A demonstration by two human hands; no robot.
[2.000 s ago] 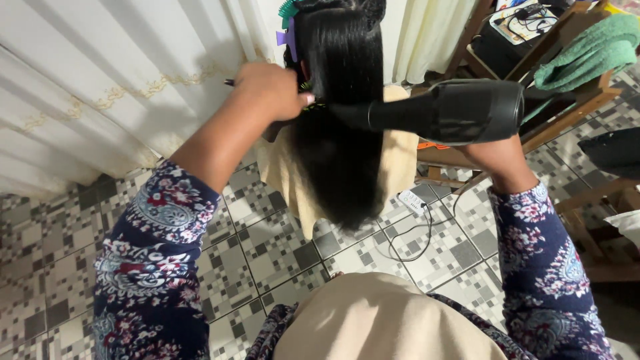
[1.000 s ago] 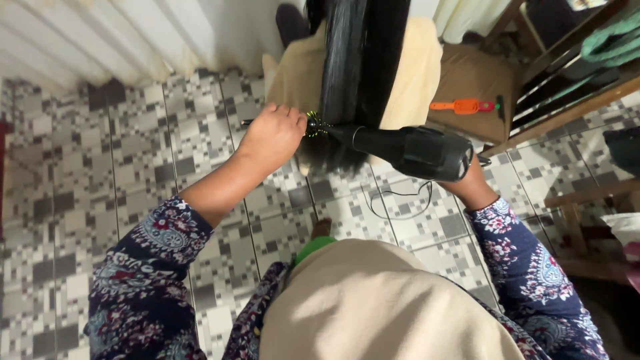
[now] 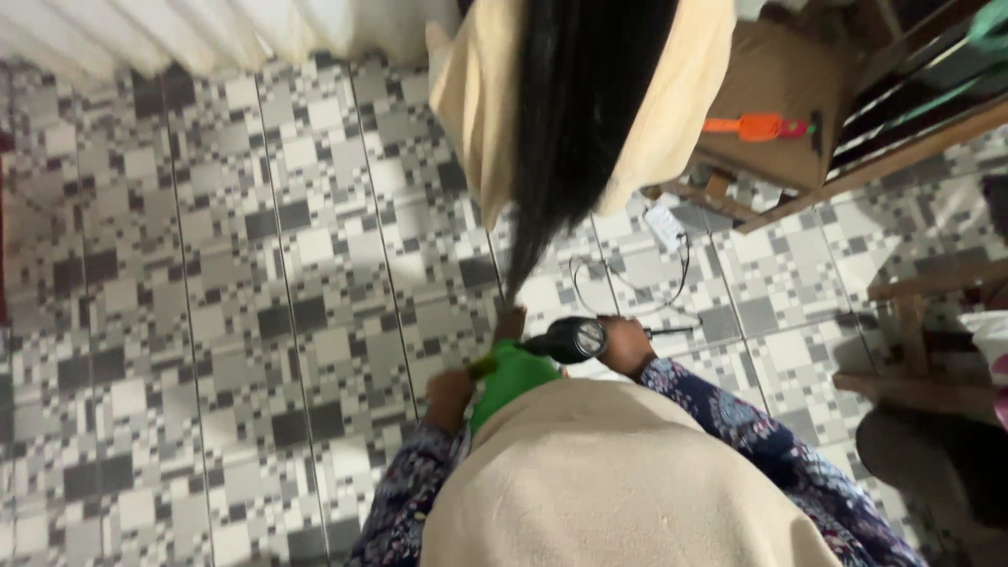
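Note:
My right hand (image 3: 628,346) grips a black hair dryer (image 3: 573,340), whose nozzle points left, low down near my apron. My left hand (image 3: 449,396) is closed around a round hairbrush (image 3: 482,365), blurred, just left of the dryer's nozzle. Long dark hair (image 3: 587,110) hangs down a seated person's back over a cream cape (image 3: 673,102). The hair narrows to a thin blurred end above the brush and dryer; whether its tip touches the brush I cannot tell.
An orange tool (image 3: 760,127) lies on a brown chair seat (image 3: 780,71) at the upper right. A power strip (image 3: 665,227) and cord rest on the tiled floor (image 3: 331,260). A pale curtain (image 3: 236,31) hangs upper left; wooden furniture (image 3: 913,331) stands at right.
Both hands, with brush and dryer, have come down and closer to my body, away from the cape. The hair end now trails down toward them. The view has tilted downward.

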